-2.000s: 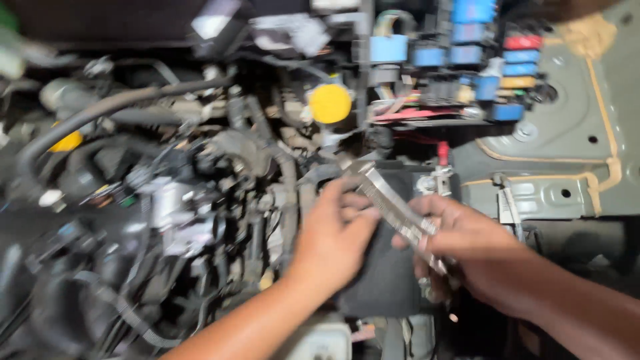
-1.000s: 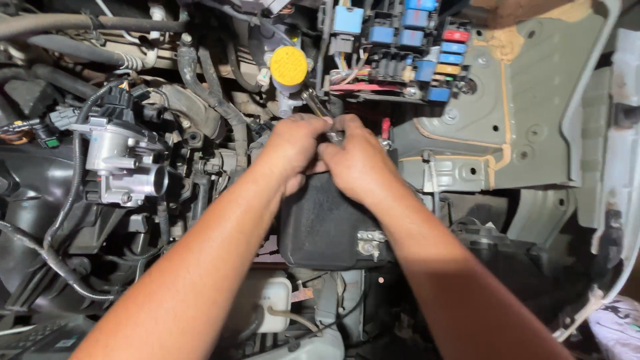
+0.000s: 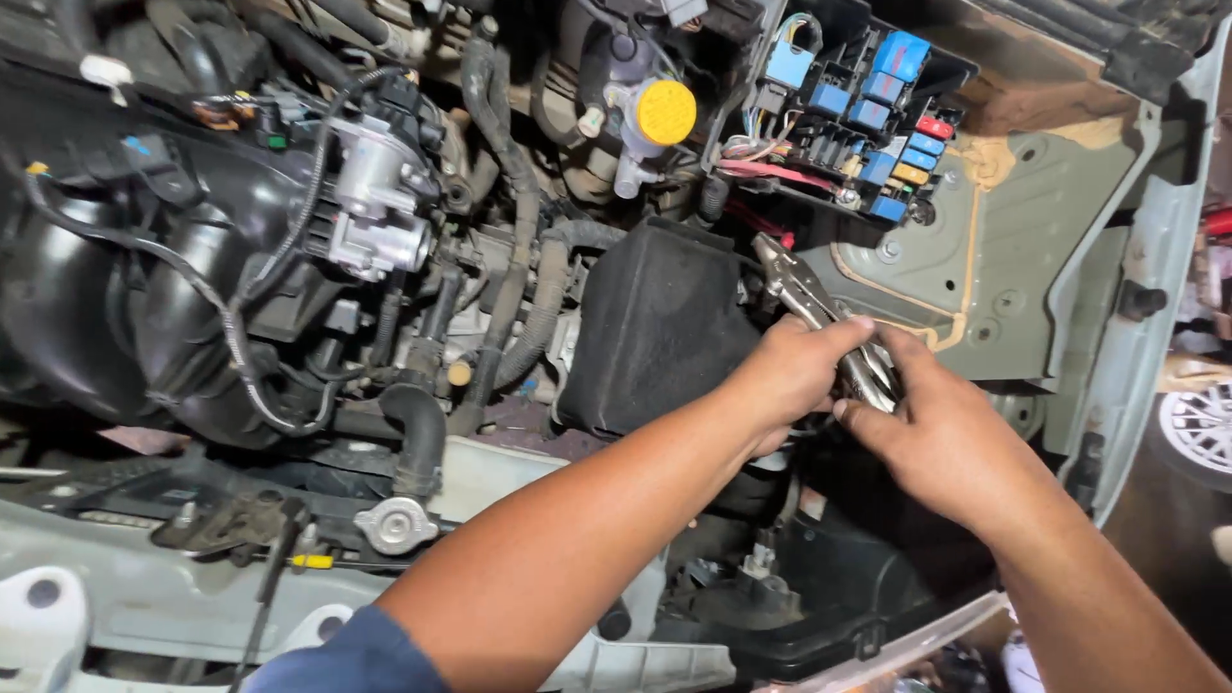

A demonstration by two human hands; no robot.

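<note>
Both hands are on a pair of metal locking pliers (image 3: pixel 807 294) at the right of the engine bay. My left hand (image 3: pixel 794 375) grips the tool's middle, its thumb lying across the top. My right hand (image 3: pixel 914 404) holds the handle end, fingers and thumb on either side. The jaws point up and left, close to a red cable terminal (image 3: pixel 786 239) at the edge of the black battery cover (image 3: pixel 664 327); whether they touch anything cannot be told. Beyond the jaws is the uncovered fuse box (image 3: pixel 847 115) with blue, red and yellow fuses.
A yellow reservoir cap (image 3: pixel 666 112) stands above the battery cover. The throttle body (image 3: pixel 375 202) and black intake manifold (image 3: pixel 173 308) fill the left. A radiator cap (image 3: pixel 396 526) is at the front. The inner fender panel (image 3: pixel 1020 260) and fender edge (image 3: pixel 1145 318) border the right.
My hands have moved from the top of the battery cover to its right side, with the pliers still held. The battery cover's top now shows. The view has shifted.
</note>
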